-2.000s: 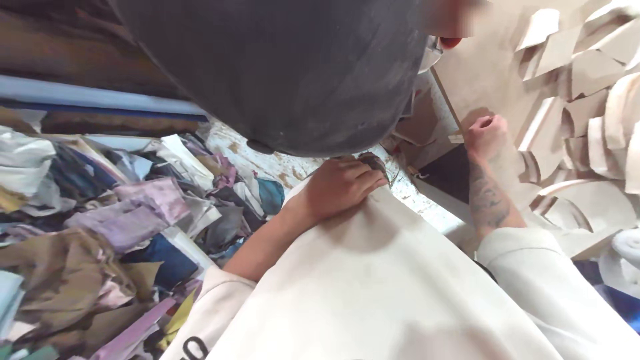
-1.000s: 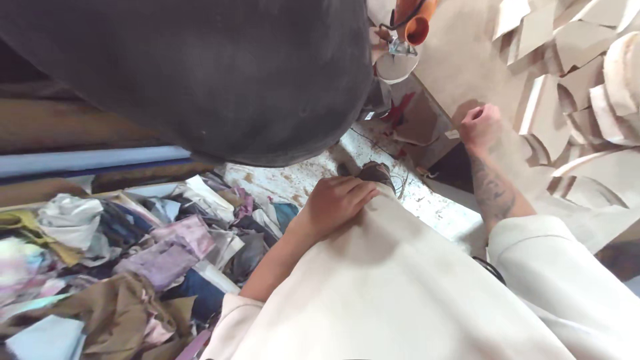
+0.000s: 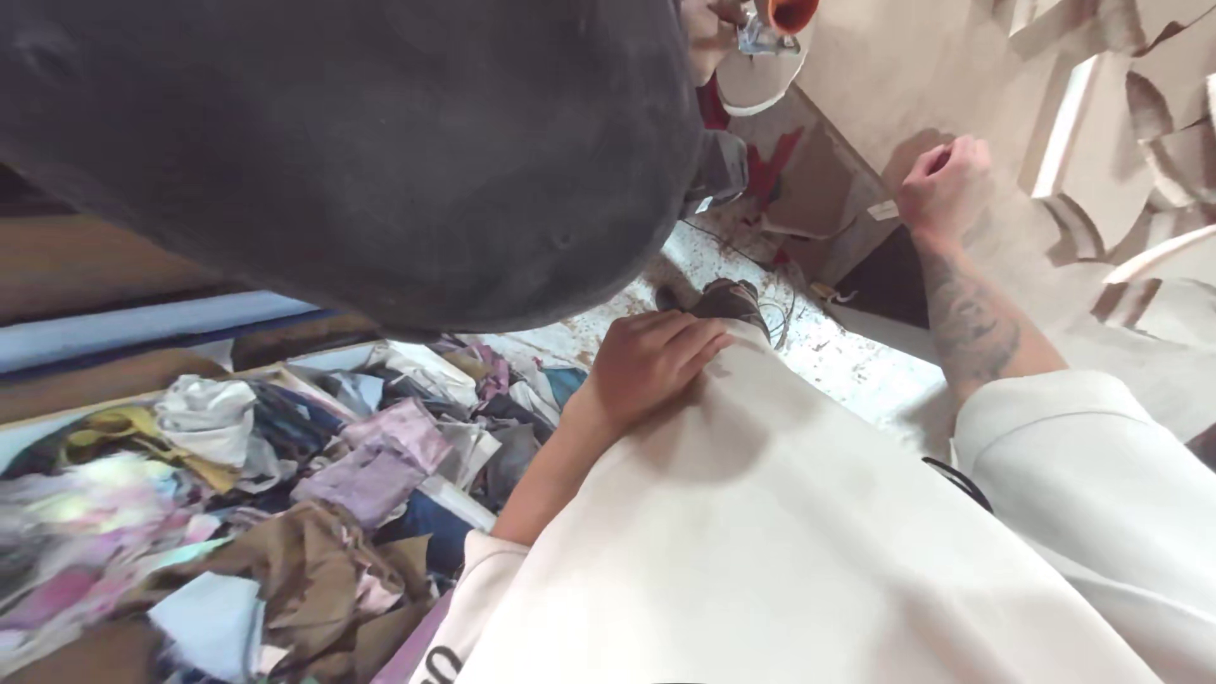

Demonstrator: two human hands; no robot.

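My left hand (image 3: pixel 655 366) lies with bent fingers against the front of my cream shirt (image 3: pixel 817 513), near the middle of the view; I cannot tell whether it grips the cloth. To the right, my right hand (image 3: pixel 945 185) is curled in a loose fist and rests on the edge of a brown board-like surface (image 3: pixel 855 76). Nothing shows inside that fist. A small pale tag-like piece (image 3: pixel 883 210) lies beside its wrist. A shoe (image 3: pixel 730 302) shows on the floor beyond my left hand.
A large dark rounded object (image 3: pixel 427 161) fills the upper left. Below it lies a heap of fabric scraps (image 3: pixel 380 465), beside fabric rolls (image 3: pixel 142 328). Curved cut pieces (image 3: pixel 1092 152) cover the right surface. A white round container (image 3: pixel 760 81) and an orange tube-like thing (image 3: pixel 791 13) stand at the top.
The view has shifted, and the dark rounded object now covers more of the upper left. Both hands keep much the same poses.
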